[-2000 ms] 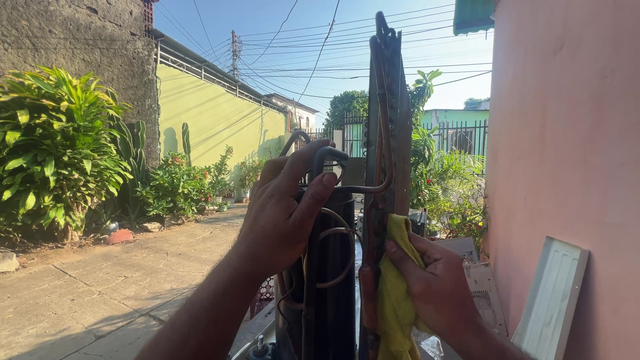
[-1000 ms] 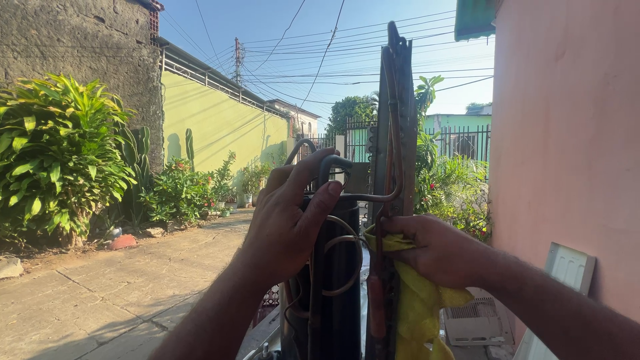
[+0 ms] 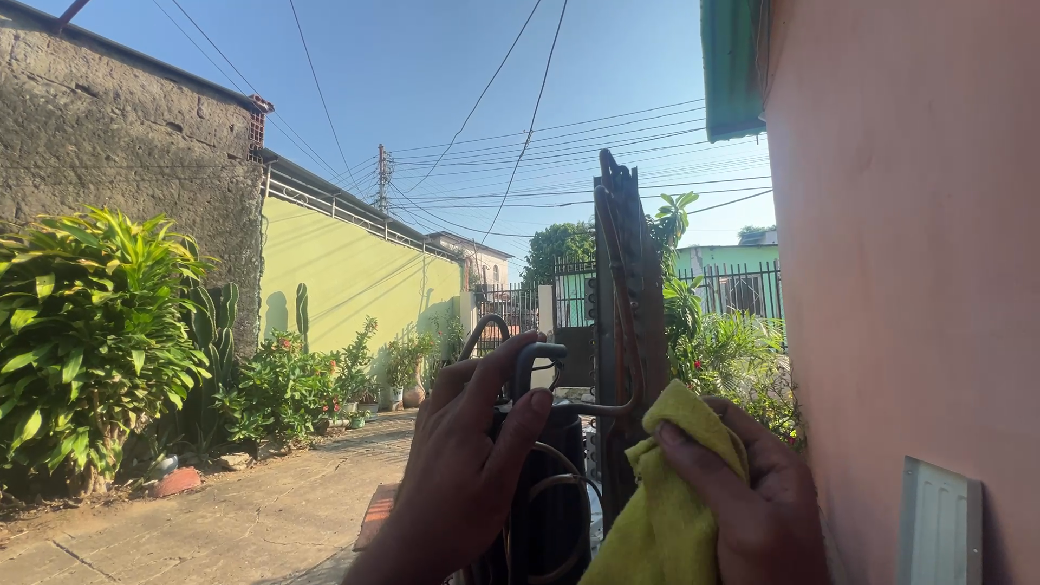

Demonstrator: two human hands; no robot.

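Note:
My left hand (image 3: 479, 447) grips a bent grey metal pipe (image 3: 538, 351) that rises above a black cylindrical compressor (image 3: 561, 496). Thin curved copper tubes (image 3: 561, 479) loop in front of the compressor. To its right a tall, narrow coil (image 3: 632, 268), seen nearly edge-on, stands upright with copper pipes running along it. A yellow cloth (image 3: 670, 504) is pinched between the thumb and fingers of my right hand (image 3: 747, 487), just right of the coil's lower part. The bottom of the unit is out of view.
A pink wall (image 3: 902, 284) stands close on the right, with a white metal panel (image 3: 938, 520) leaning on it. Paved ground (image 3: 268, 520) stretches to the left, bordered by a leafy bush (image 3: 89, 333) and potted plants. A barred gate (image 3: 508, 307) stands farther back.
My right hand has come away from the coil's pipes with the yellow cloth, which was against them in the earlier frames. My left hand remains at the bent pipe. The view has tilted up.

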